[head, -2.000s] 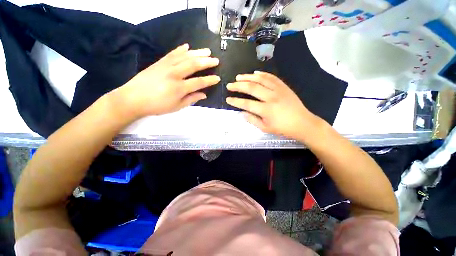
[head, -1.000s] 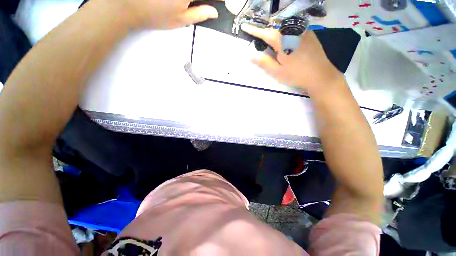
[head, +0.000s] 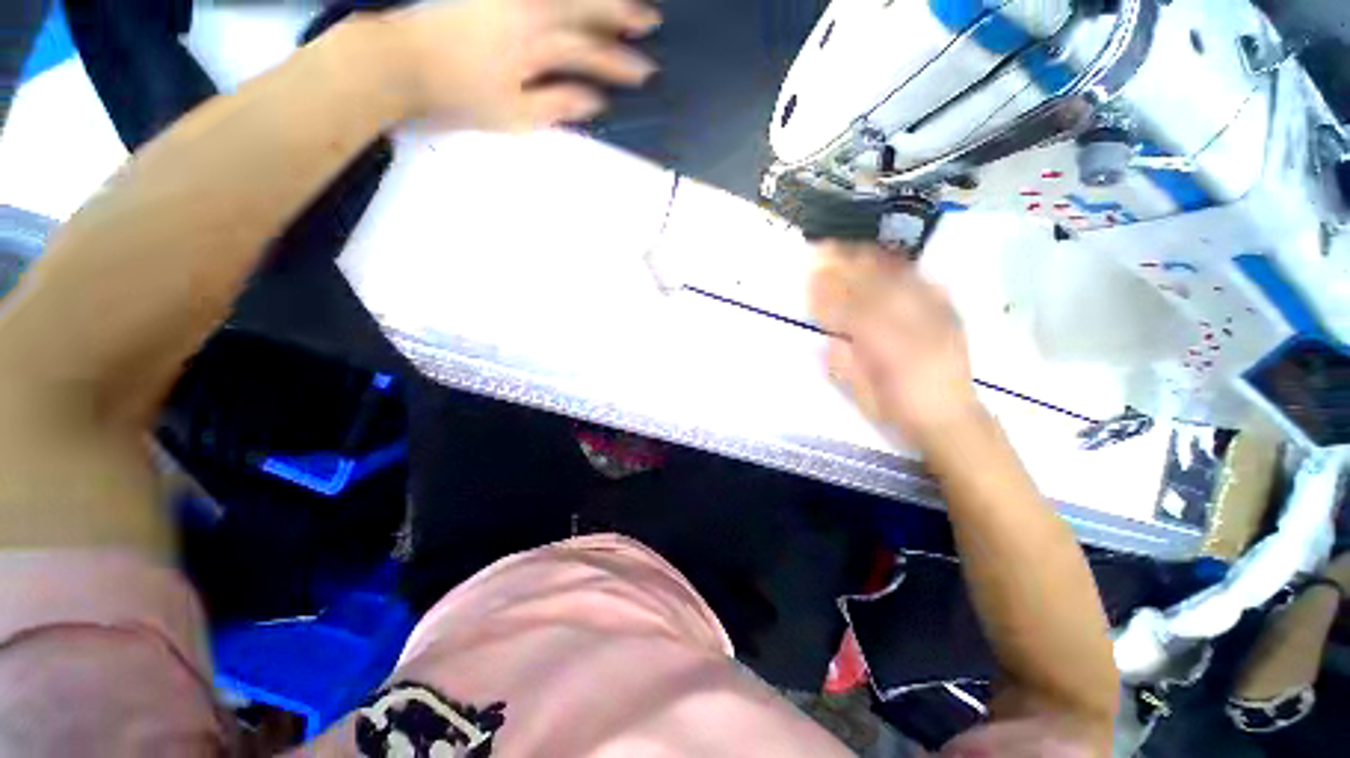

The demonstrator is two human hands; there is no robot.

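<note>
Black fabric (head: 703, 104) lies at the top centre, beyond my left hand and beside the sewing machine head (head: 948, 104). Dark fabric (head: 304, 289) also hangs over the table edge at left. My left hand (head: 541, 62) is at the top, fingers somewhat apart at the fabric's near side; no grip on it shows. My right hand (head: 896, 333) is blurred over the white table, below the round knob (head: 905, 222); its fingers are too blurred to read. The needle and presser foot cannot be made out.
Thread snips (head: 1115, 430) lie at the table's right. A marked tape (head: 637, 422) runs along the front edge of the white table (head: 518, 282). A blue bin (head: 318, 652) is below left. Black pieces with white edging (head: 933, 629) are below right. Another person's arm (head: 1288, 652) shows at far right.
The view has turned, so the machine head shows more fully. The black fabric has moved from under both hands towards the top and left. My right hand has come away from the needle area towards me.
</note>
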